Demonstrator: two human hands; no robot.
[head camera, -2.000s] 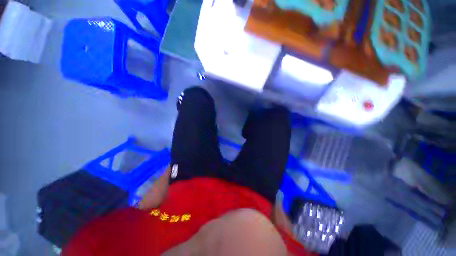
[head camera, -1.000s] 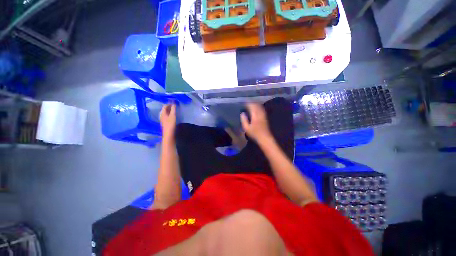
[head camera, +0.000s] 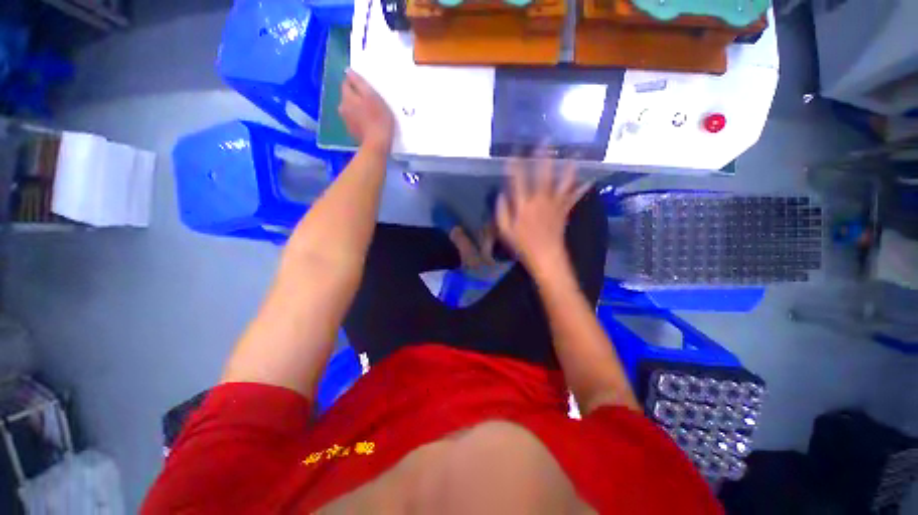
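Observation:
The white benchtop machine (head camera: 443, 111) stands in front of me, with a dark control screen (head camera: 554, 111) and a red button (head camera: 714, 123) on its front. My left hand (head camera: 366, 109) is at the machine's left front edge, its fingers bent; whether it holds anything cannot be told. My right hand (head camera: 539, 206) is blurred, empty, with fingers spread, just below the screen and above my right thigh. Two orange-brown station bases (head camera: 488, 42) sit side by side on the machine. A pale green cover (head camera: 695, 8) shows on the right one, cut off by the top edge.
Blue stools (head camera: 216, 176) stand at the left. A clear gridded tray (head camera: 730, 239) lies right of my legs, over blue stools. A black tray of silver parts (head camera: 708, 417) is at the lower right. White stacked sheets (head camera: 106, 181) are at the far left.
My left hand has moved up from beside my left knee to the machine's edge. My right hand has moved slightly right and spread its fingers. The view has shifted, so the machine appears larger.

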